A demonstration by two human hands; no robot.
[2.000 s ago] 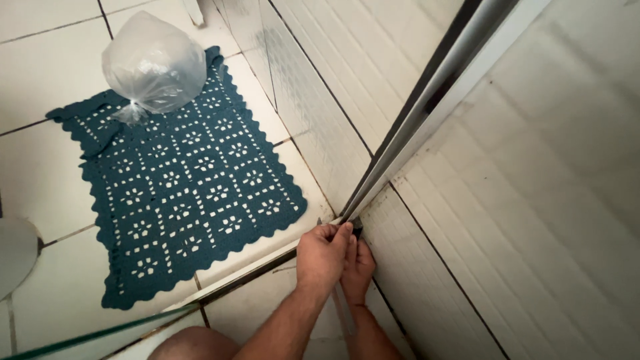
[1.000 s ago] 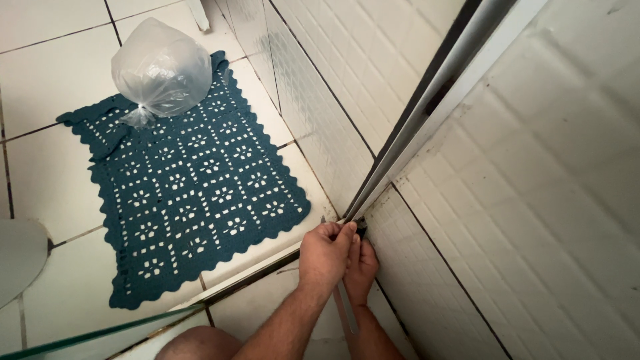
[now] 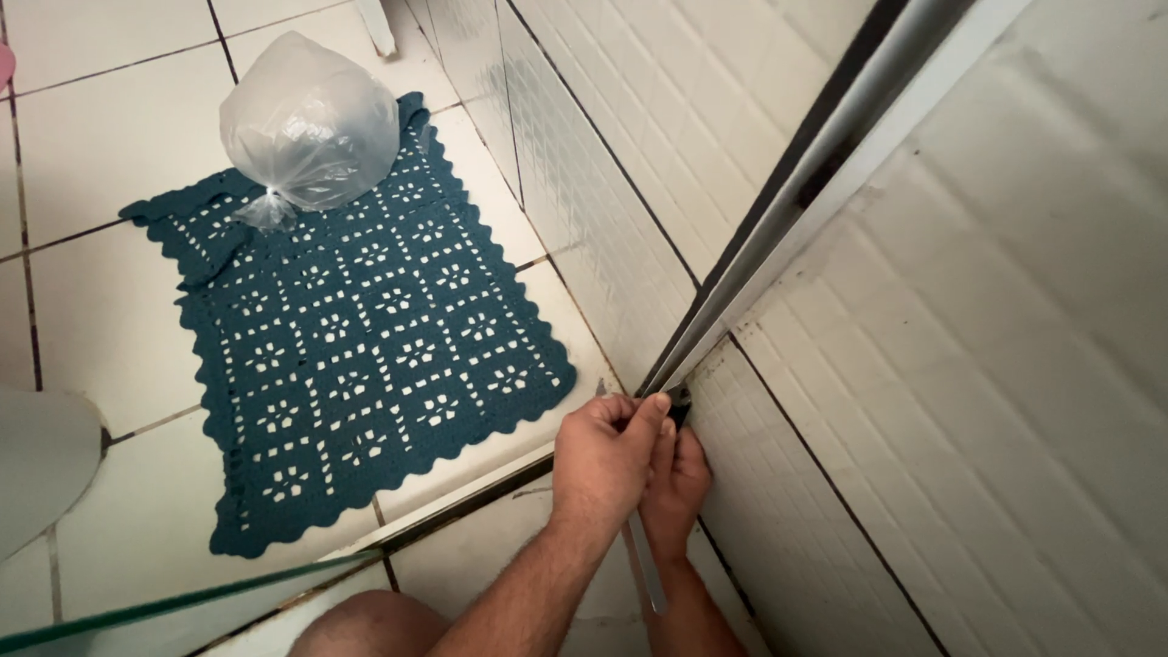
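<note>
At the foot of a metal door-frame profile [image 3: 785, 214], in the wall corner, both hands are close together. My left hand [image 3: 607, 456] has thumb and index finger pinched at the profile's lower end; whatever lies between the fingertips is hidden. Just behind and to the right, my right hand [image 3: 677, 484] has its fingers curled near a small dark part [image 3: 680, 401]. A thin flat metal strip [image 3: 646, 566] extends down from under the hands, between the forearms. Which hand bears on the strip cannot be told.
A blue crocheted mat [image 3: 365, 347] lies on the tiled floor, with a tied clear plastic bag [image 3: 310, 128] on it. A floor track [image 3: 465, 506] runs left from the corner to a glass panel's edge [image 3: 192, 598]. Tiled wall [image 3: 958, 383] rises on the right.
</note>
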